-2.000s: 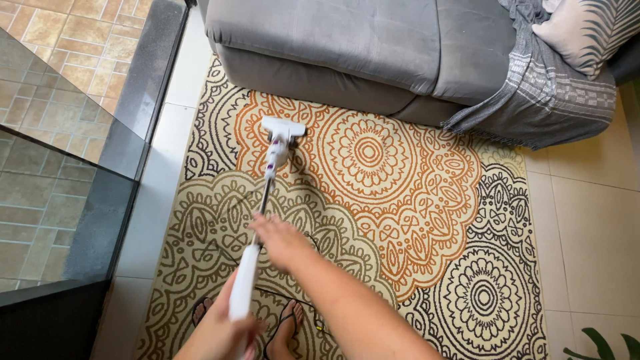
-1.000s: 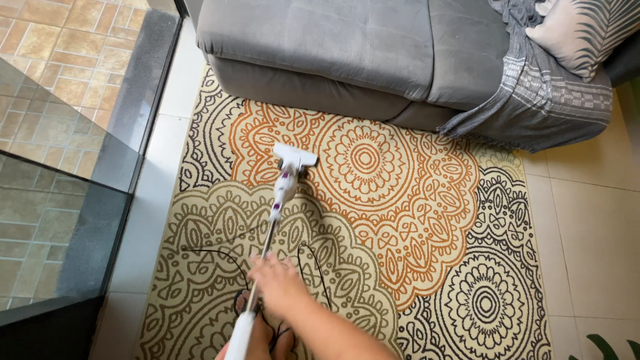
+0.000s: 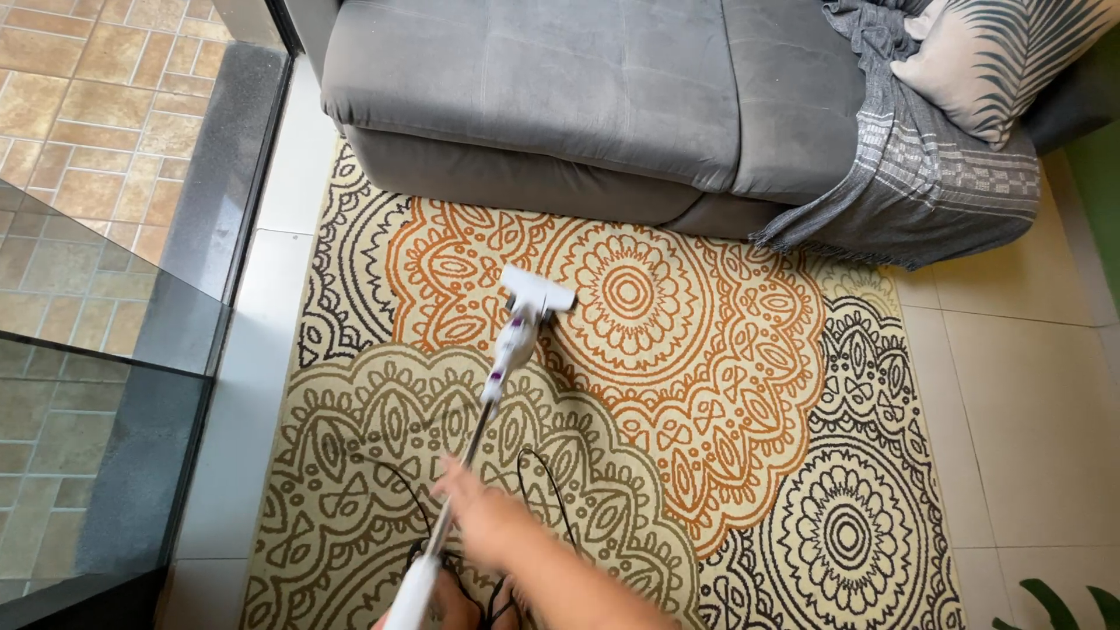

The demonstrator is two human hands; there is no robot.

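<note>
A white stick vacuum cleaner slants up from the bottom edge, its wide floor head (image 3: 537, 291) on the patterned rug (image 3: 744, 437), over the orange medallion design. My right hand (image 3: 486, 512), blurred, is at the thin metal tube (image 3: 475, 437), with its fingers across it; part of the grip is hidden. Of my left hand (image 3: 380, 623) only a sliver shows at the bottom edge, beside the white handle (image 3: 415, 595). A thin black cord (image 3: 551, 499) loops over the rug near my feet (image 3: 455, 602), which are in dark sandals.
A grey sofa (image 3: 542, 79) stands along the far edge of the rug, with a fringed grey throw (image 3: 954, 188) and a leaf-print cushion (image 3: 980, 66). Glass door panels (image 3: 96, 306) are at the left. Green plant leaves (image 3: 1046, 604) show at the lower right.
The floor head has moved away from the sofa, toward me and to the right. My left hand, seen on the handle two seconds ago, has dropped mostly below the frame.
</note>
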